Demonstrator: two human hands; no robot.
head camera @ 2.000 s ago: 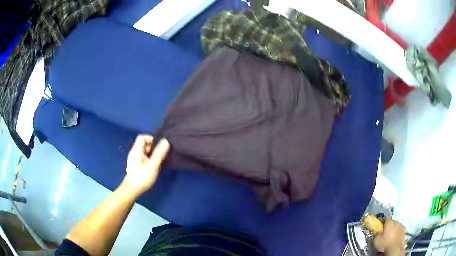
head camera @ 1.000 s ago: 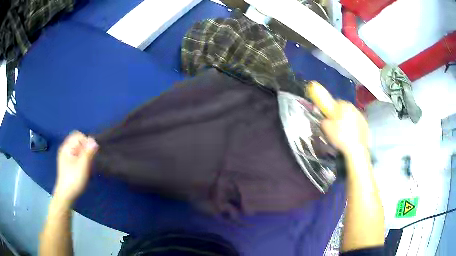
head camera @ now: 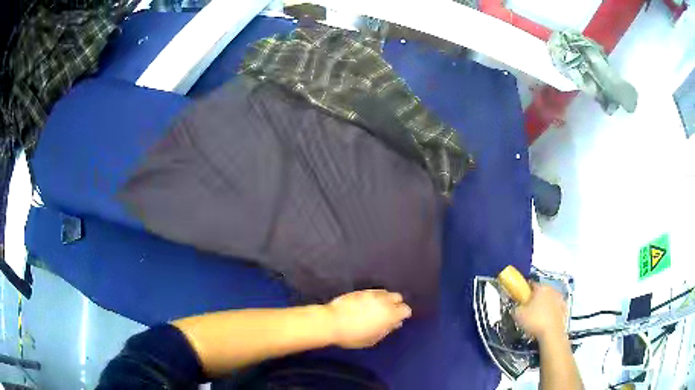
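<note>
The plain dark grey-purple lining lies spread over the blue ironing table, joined to plaid cloth bunched along its far side. My left hand is at the lining's near edge, fingers bent; whether it pinches the cloth is hard to tell. My right hand grips the yellow-orange handle of the steam iron, at the table's right edge, clear of the lining.
A pile of plaid garments hangs at the far left. A small dark tag lies at the left. White bars cross the far side. A grey-green rag hangs by red pipes at upper right. Hoses run behind the iron.
My right hand has moved the iron off the lining to the right table edge. My left hand has let go of the lining's left corner and moved right to the near edge.
</note>
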